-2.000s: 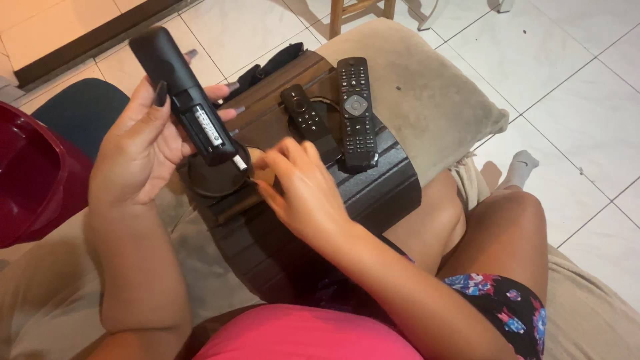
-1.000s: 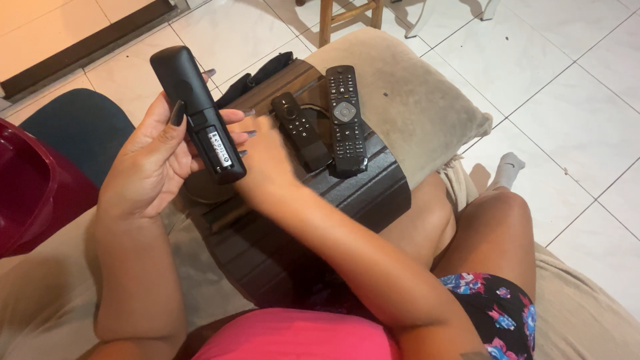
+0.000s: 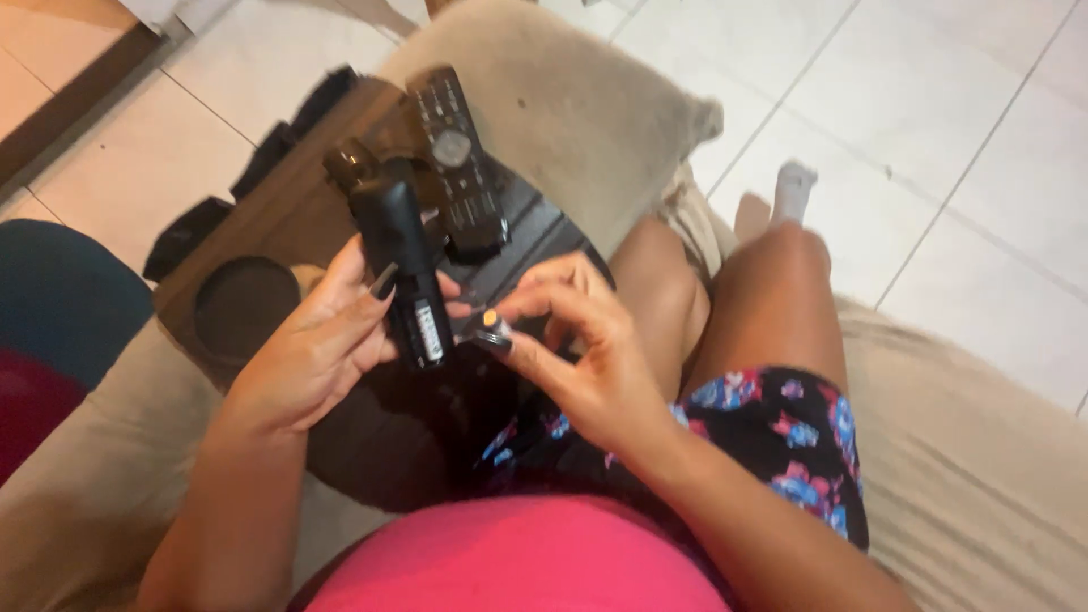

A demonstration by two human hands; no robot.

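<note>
My left hand (image 3: pixel 327 340) holds a black remote control (image 3: pixel 395 246) with its back facing up; its battery compartment is uncovered and a white label shows inside. Just right of its lower end, my right hand (image 3: pixel 578 340) pinches a small cylindrical battery (image 3: pixel 491 320) between thumb and fingers, blurred, one end catching orange light. Beyond the hands, a long black remote with many buttons (image 3: pixel 463 183) lies on a dark slatted wooden lap tray (image 3: pixel 289 200). A smaller black remote (image 3: pixel 350 161) lies beside it, partly hidden behind the held remote.
The tray has a round dark recess (image 3: pixel 246 308) at its left and black fabric (image 3: pixel 276 157) along its far edge. It rests against a beige cushion (image 3: pixel 544 85). My bent legs (image 3: pixel 765 297) are to the right, with white floor tiles (image 3: pixel 918 127) beyond. A dark red object (image 3: pixel 34 399) stands at far left.
My right hand has moved from above the tray, beside the held remote, to its right, and a battery now shows in its fingers. The view has shifted strongly.
</note>
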